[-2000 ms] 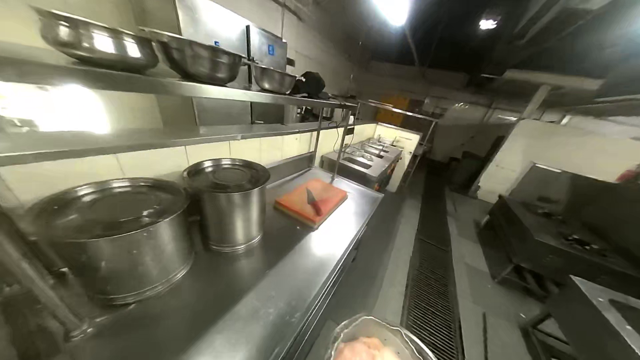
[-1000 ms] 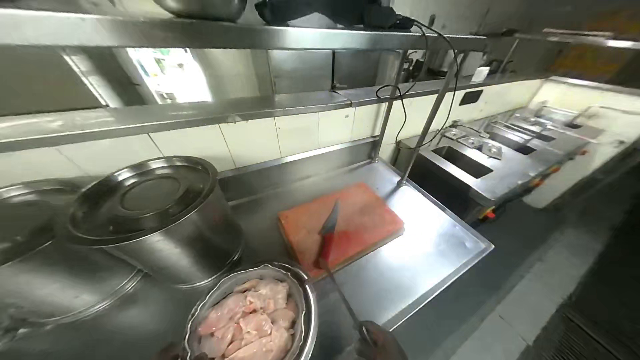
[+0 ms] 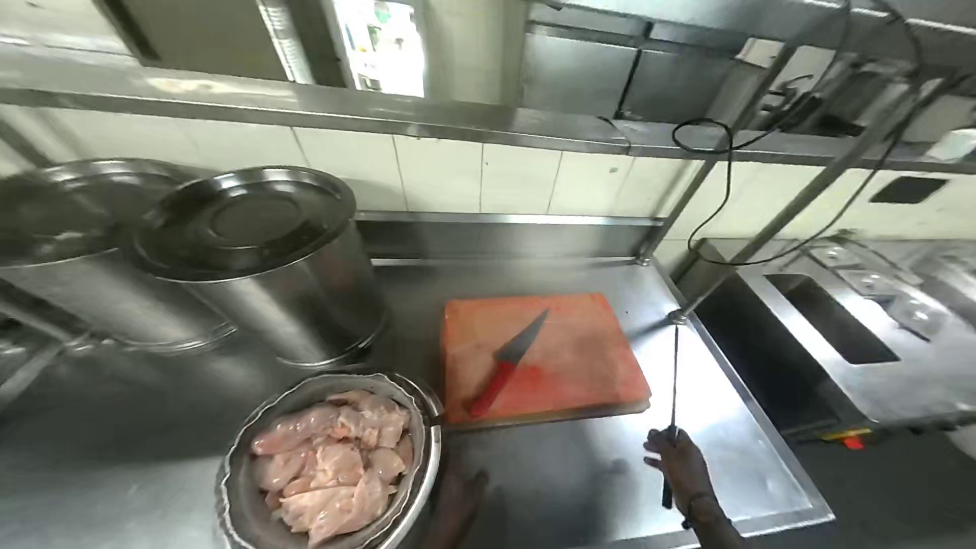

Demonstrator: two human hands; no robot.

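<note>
My right hand holds the dark handle of a thin metal rod, perhaps a honing steel, over the right part of the steel table. My left hand is low in the view, dark and blurred, just right of a metal bowl; its grip is unclear. Raw meat pieces, which look like chicken, fill the bowl. Behind, an orange cutting board lies flat on the table. A knife with a red handle rests on the board, its blade pointing away and to the right.
Two lidded steel pots stand at the left. A steel shelf runs along the tiled wall, with posts reaching the table near its right end. A black cable hangs there. Beyond the edge stands a steel unit with rectangular openings.
The rod, which crossed the board's near edge one second ago, now stands off to its right in my right hand. The view has moved closer to the table.
</note>
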